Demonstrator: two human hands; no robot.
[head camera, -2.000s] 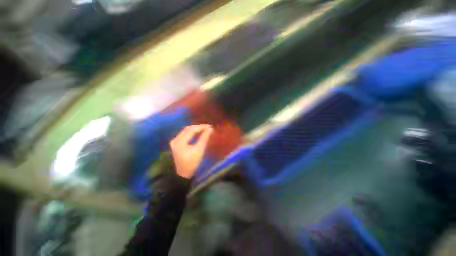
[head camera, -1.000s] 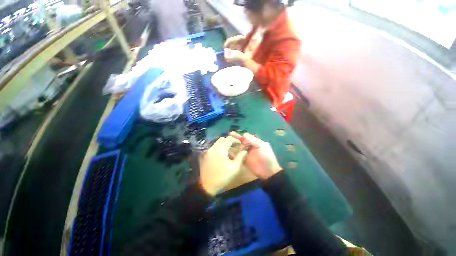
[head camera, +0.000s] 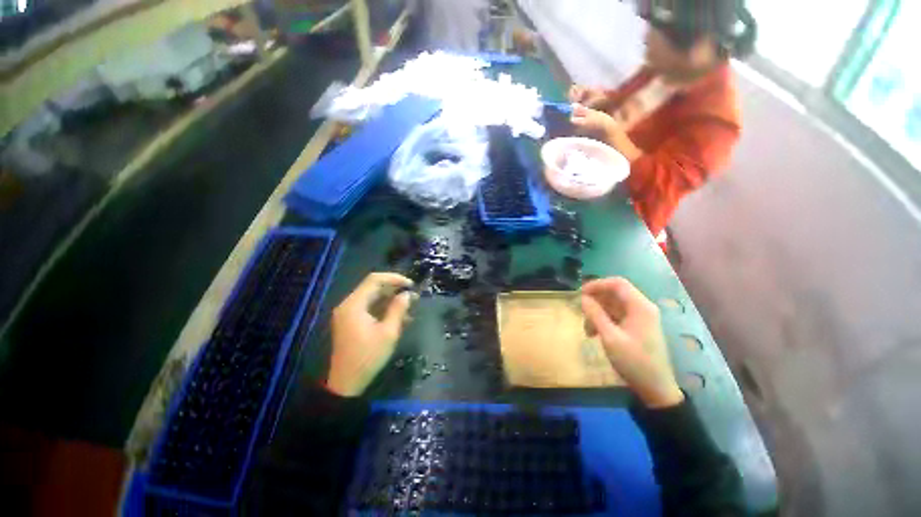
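Note:
My left hand (head camera: 370, 333) is over the bench left of the scattered pile and pinches a small black plastic part (head camera: 407, 290) between thumb and fingers. My right hand (head camera: 628, 338) is over the right side of the shallow tan box (head camera: 535, 348), thumb and fingertips together; whether a tiny piece is between them cannot be told. The blue tray in front of me (head camera: 621, 444) holds rows of black parts, with bare blue at its right end. Loose glossy black parts (head camera: 444, 268) lie scattered mid-bench.
A full blue tray (head camera: 242, 364) lies along the left edge. Beyond are stacked blue trays (head camera: 353, 167), a clear plastic bag (head camera: 439, 167), white pieces (head camera: 444, 86), another filled blue tray (head camera: 510, 197) and a pink bowl (head camera: 584, 168). A person in orange-red (head camera: 697, 131) sits far right.
My hands, together a second ago, are now apart, the left over the bench and the right over the tan box. The view has shifted, and the tan box shows more fully.

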